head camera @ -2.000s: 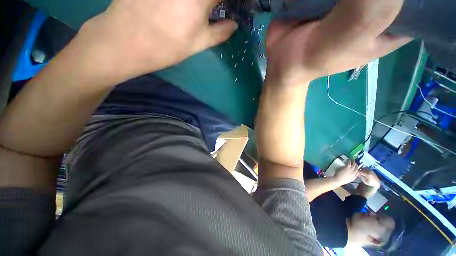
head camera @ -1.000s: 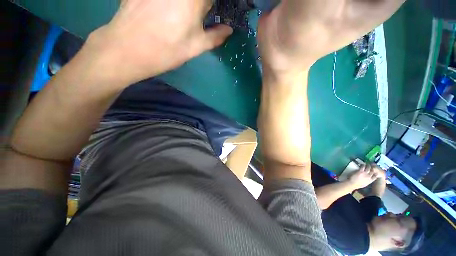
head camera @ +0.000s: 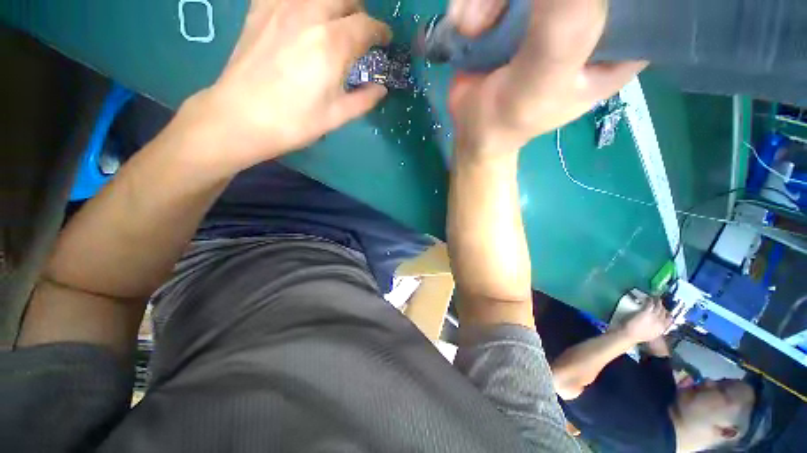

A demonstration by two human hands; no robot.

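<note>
My left hand [head camera: 296, 84] holds a small dark and silvery circuit board module [head camera: 379, 71] between thumb and fingers, just above the green bench [head camera: 354, 146]. My right hand [head camera: 531, 84] is wrapped around a thick grey electric screwdriver [head camera: 690, 44] that lies across the top right of the view. Its narrow dark nose [head camera: 435, 41] points left, close to the module. Whether the tip touches the module cannot be told. Tiny pale specks [head camera: 405, 137] are scattered on the bench between and below my hands.
A whitish rectangular frame [head camera: 196, 20] lies at upper left. Dark modules [head camera: 608, 119] lie by the pale rail [head camera: 650, 164]. A thin white wire [head camera: 566, 166] curves right of my forearm. An open carton [head camera: 430, 301] stands by my lap, a blue stool [head camera: 96, 155] at left. Another person [head camera: 641, 380] works at lower right.
The view has shifted, so the whitish frame, more of the module and the screwdriver's nose and body now show. Both hands keep their holds. The other person's hands have moved slightly.
</note>
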